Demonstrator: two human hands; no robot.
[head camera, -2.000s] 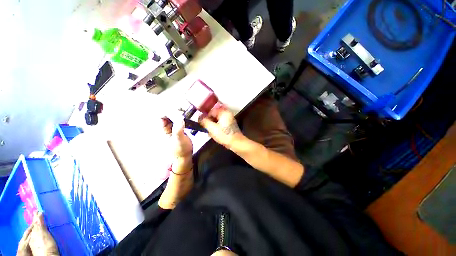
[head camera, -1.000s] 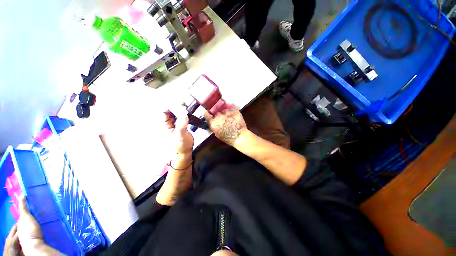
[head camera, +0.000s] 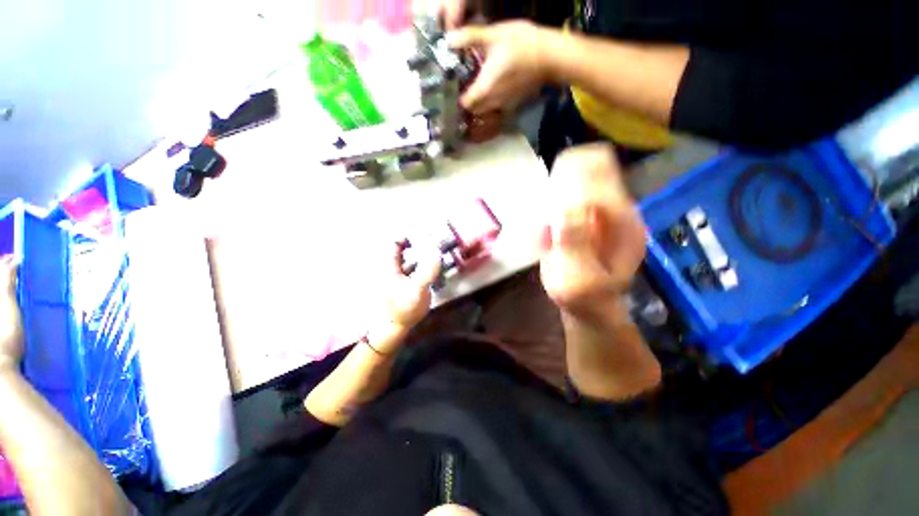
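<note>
My left hand (head camera: 408, 297) holds a mould bar (head camera: 443, 260) low over the front edge of the bench. A dark red-pink covered core (head camera: 474, 242) is at the bar's right end, and a smaller reddish-brown piece (head camera: 405, 257) shows by my left fingertips. My right hand (head camera: 595, 242) is raised right of the bar, apart from it and blurred. Its fingers look curled; a small pink patch shows at its left side, but I cannot tell if it holds anything.
Another person's hand (head camera: 509, 66) is on stacked fixtures (head camera: 435, 86) at the back. A green bottle (head camera: 343, 86), black handled item (head camera: 247, 113) and white roll (head camera: 181, 353) are on the bench. A blue tray (head camera: 751, 348) is right; blue crates (head camera: 45, 333) are left, with another person's arm (head camera: 50, 433).
My right hand has left the covered core and moved right and up. My left hand still holds the bar. Another person's arms have come in at the upper right. The view has shifted.
</note>
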